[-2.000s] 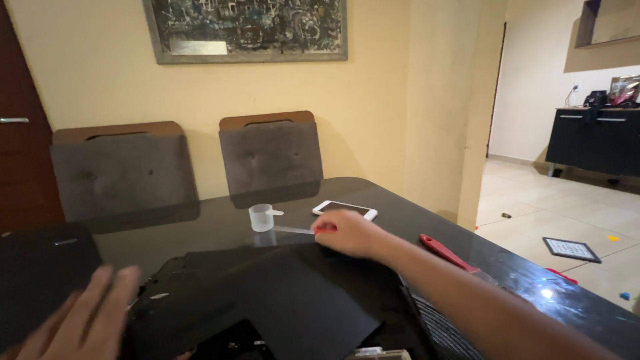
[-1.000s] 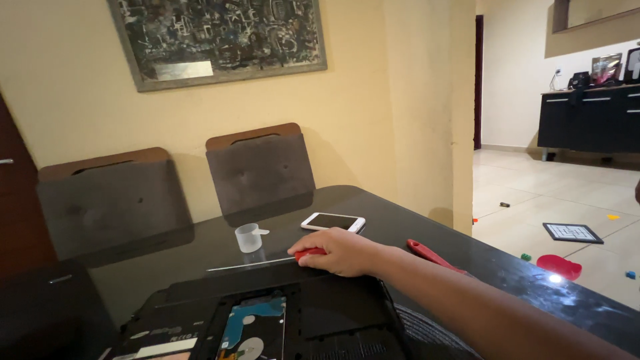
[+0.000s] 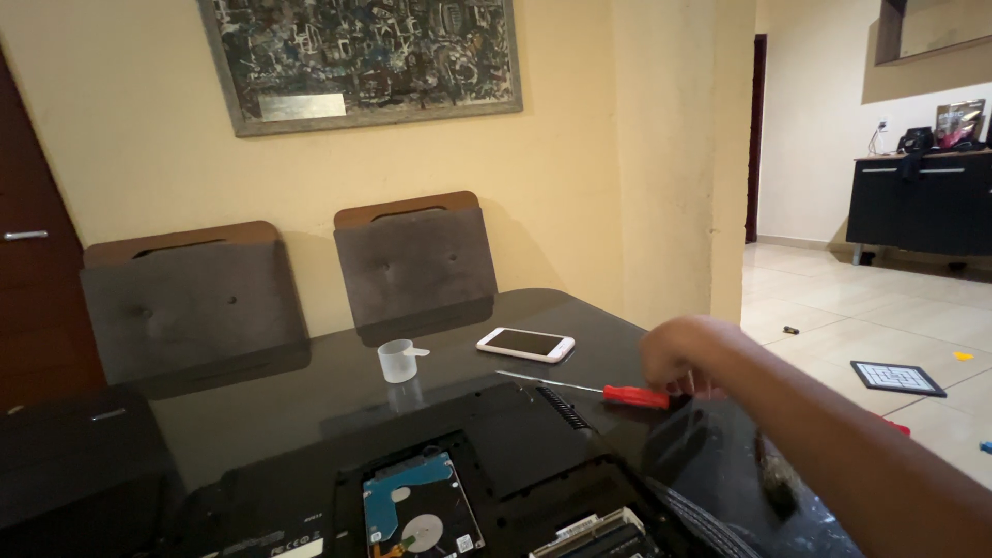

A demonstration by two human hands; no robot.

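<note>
An upturned black laptop (image 3: 263, 496) lies at the table's near edge, its base opened to show a hard drive (image 3: 422, 504) and, right of it, a memory module (image 3: 593, 539). Beyond its far right corner lies a screwdriver (image 3: 635, 397) with a red handle, its shaft pointing left. My right hand (image 3: 686, 356) is bent down just right of that handle, fingertips low and partly hidden, so its grip is unclear. Blurred brush bristles (image 3: 779, 473) show beneath my forearm; the brush's handle is hidden. My left hand is out of view.
A clear measuring scoop (image 3: 398, 362) and a white phone (image 3: 525, 344) stand and lie on the glossy dark table (image 3: 271, 380). Two padded chairs (image 3: 415, 263) are behind it. A braided cable (image 3: 697, 519) runs beside the laptop. Small items and a framed panel (image 3: 897, 378) lie on the floor.
My right hand held the red-handled screwdriver one second ago; it has let go and moved right. My left hand, visible two seconds ago, has left the view.
</note>
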